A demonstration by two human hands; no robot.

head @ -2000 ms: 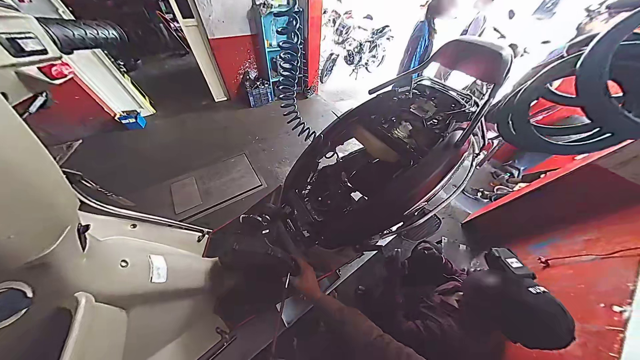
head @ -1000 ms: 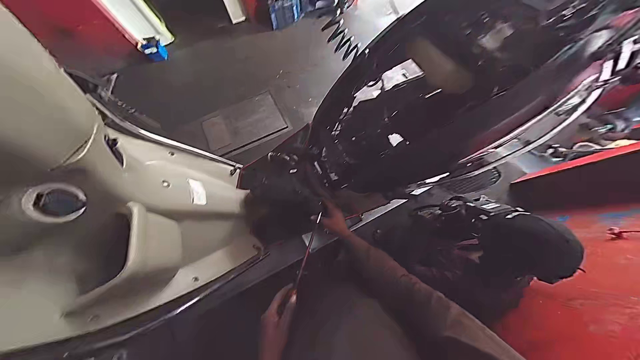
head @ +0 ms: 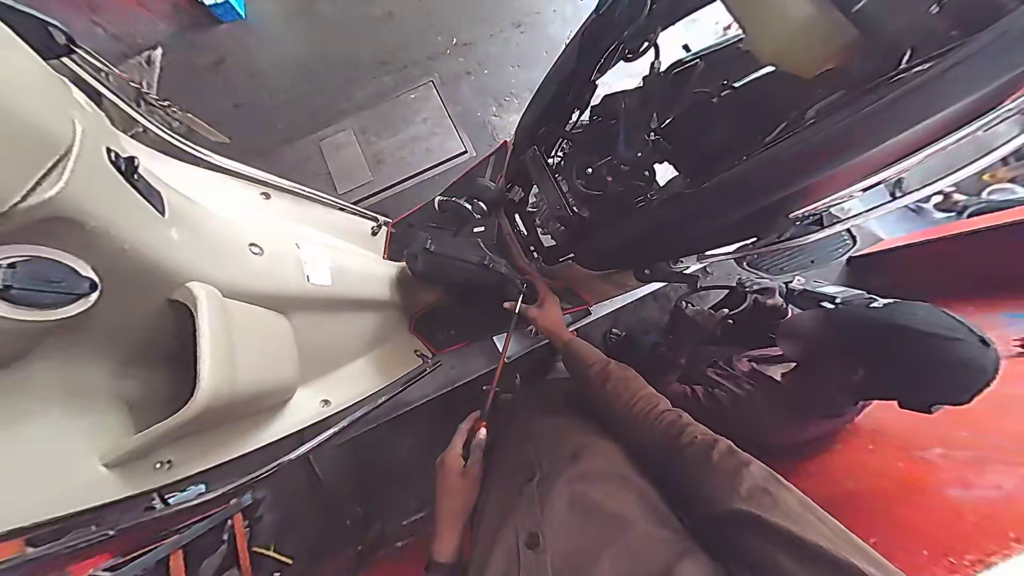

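My left hand (head: 458, 484) is closed around the lower end of a long, thin-shafted tool (head: 502, 364), apparently a screwdriver. Its shaft slants up to the near edge of a black plastic housing (head: 456, 260) at the middle of the scooter. Beside the shaft's upper end is my right hand (head: 548, 310), thumb and fingers apart, with the fingertips partly hidden against the dark parts. Whether it touches the shaft is unclear. The housing lies between the beige scooter body panel (head: 344, 280) and the opened dark rear section (head: 600, 184), where cables and mechanical parts show.
A co-worker in a dark cap (head: 920, 352) crouches at the right, close to my right forearm, with a hand (head: 760, 300) by the scooter's side. A red surface (head: 920, 488) lies beyond. A metal floor plate (head: 400, 140) is on the far side.
My left hand, not seen two seconds ago, came into view with the long tool one second ago. My right hand stays beside the black housing. The view has moved closer and lower.
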